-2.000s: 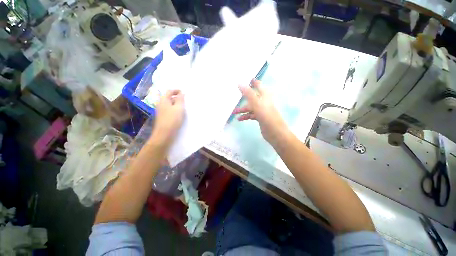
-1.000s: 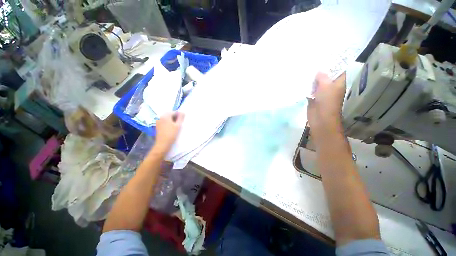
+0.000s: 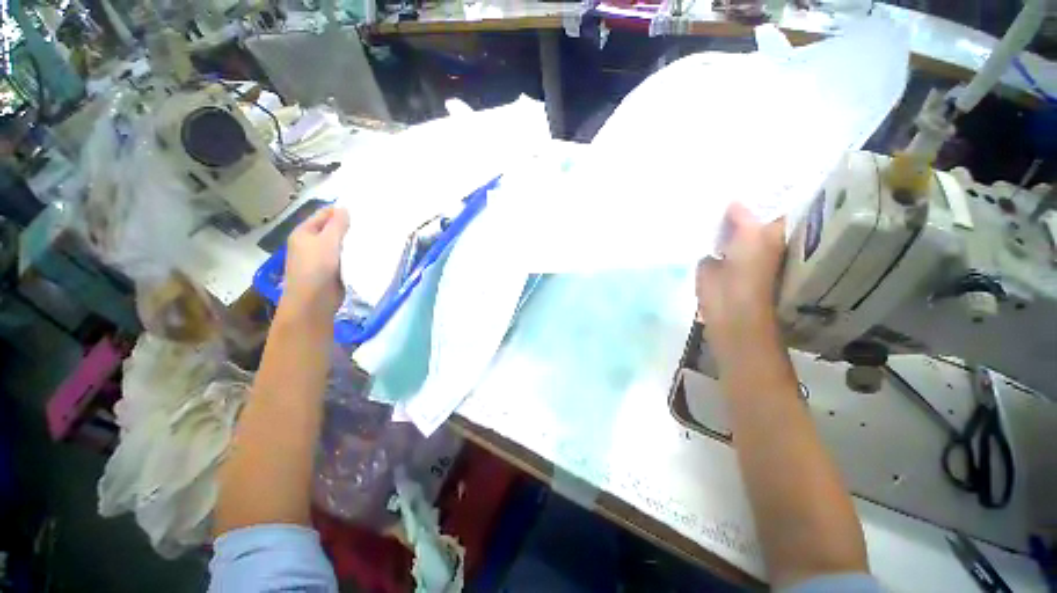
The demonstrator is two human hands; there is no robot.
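My right hand [image 3: 742,272] grips the edge of a large white paper pattern [image 3: 707,139], raised beside the sewing machine head. My left hand [image 3: 315,249] holds the edge of another white sheet [image 3: 429,174], raised over the blue basket [image 3: 464,220]. The sheets overlap in the middle, and glare hides where one ends. Pale green fabric [image 3: 406,348] hangs below them at the table's left end. More thin pale green fabric [image 3: 609,336] lies flat on the white table [image 3: 568,446].
The sewing machine [image 3: 852,249] stands at the right. Black-handled scissors [image 3: 979,452] lie on its bed, and black snips [image 3: 974,562] lie near the front edge. Another machine [image 3: 226,156] is at the left. Pale fabric [image 3: 174,429] is heaped below it.
My left hand has moved left and up with a sheet, which now covers much of the basket. Pale green fabric now shows below it. My right hand still holds the pattern by the machine.
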